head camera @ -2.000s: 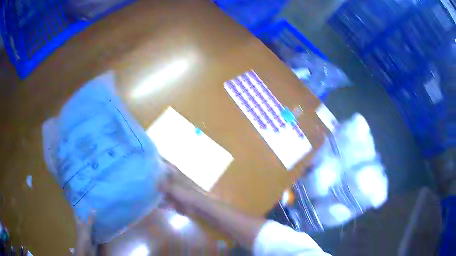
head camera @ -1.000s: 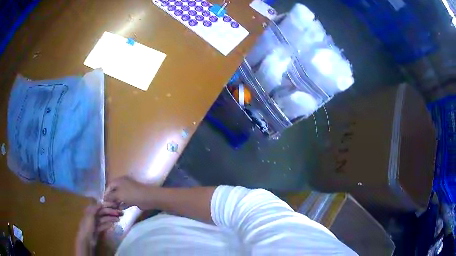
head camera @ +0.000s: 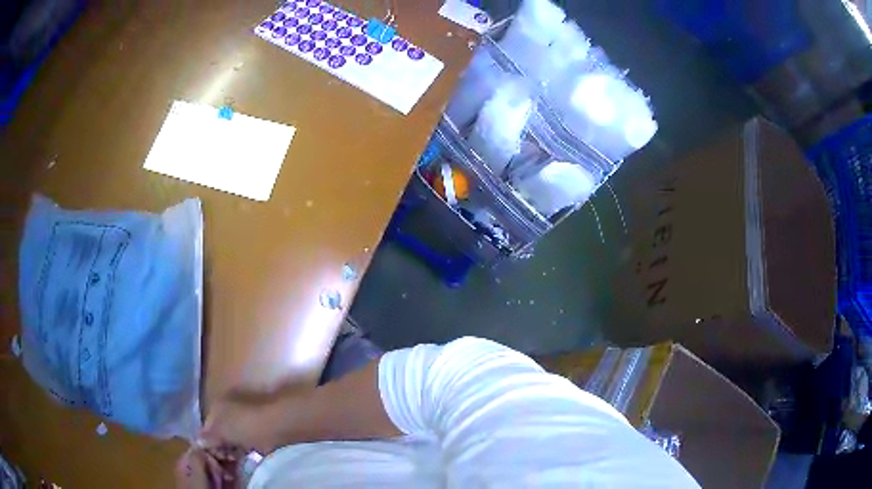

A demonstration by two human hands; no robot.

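A light blue denim garment in a clear poly bag (head camera: 110, 310) lies flat at the table's left, its button row showing. My right hand (head camera: 225, 437) pinches the bag's near right corner. My left hand (head camera: 203, 468) is at the same corner, close against the right, fingers bent and partly cut off by the bottom edge; its exact hold is hidden. A blank white label sheet (head camera: 222, 151) with a small blue clip lies beyond the bag. A round sticker sheet (head camera: 354, 53) with purple dots and a blue clip lies farther back.
Clear holder with white bundles (head camera: 550, 124) hangs at the table's right edge, with an orange item inside. Brown cartons (head camera: 708, 258) stand on the floor at the right. Small clear scraps (head camera: 331, 298) lie near the table edge. Blue crates show at the far right.
The bagged garment has turned, and my hands have come together from separate places to its near corner. Over the last second the view has shifted slightly; the hands stay at the corner.
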